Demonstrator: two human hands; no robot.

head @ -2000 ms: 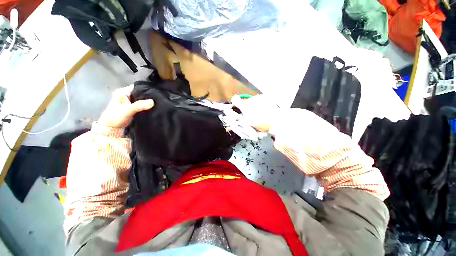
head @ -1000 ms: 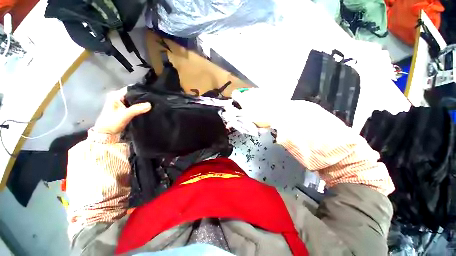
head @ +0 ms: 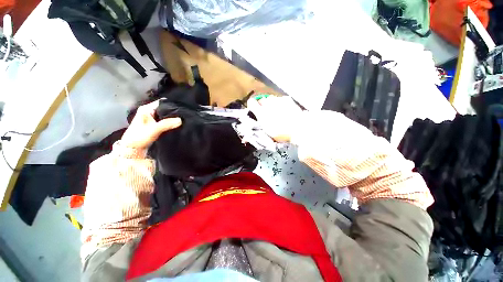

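A black backpack (head: 201, 146) lies against the red apron, its plain dark face toward me. My left hand (head: 149, 128) grips its upper left edge, thumb on the near side. My right hand (head: 276, 118) is closed around scissors (head: 223, 112) with pale, crumpled wrapping and a bit of green at the handle. The silver blades point left along the bag's top edge. Whether the blades are open or cutting cannot be told. The lower part of the bag is hidden behind the apron.
A black and camouflage backpack (head: 364, 91) lies on the white table at right. A dark layered pile (head: 452, 176) stands at far right. Another backpack (head: 105, 25) and a clear plastic bag (head: 215, 16) are at the top. Brown cardboard (head: 220, 82) lies behind the held bag. Dark scraps (head: 287, 171) dot the floor.
My left hand and the bag's left edge have moved a little right. My right hand and the scissors have shifted slightly left, with the blades still at the top edge.
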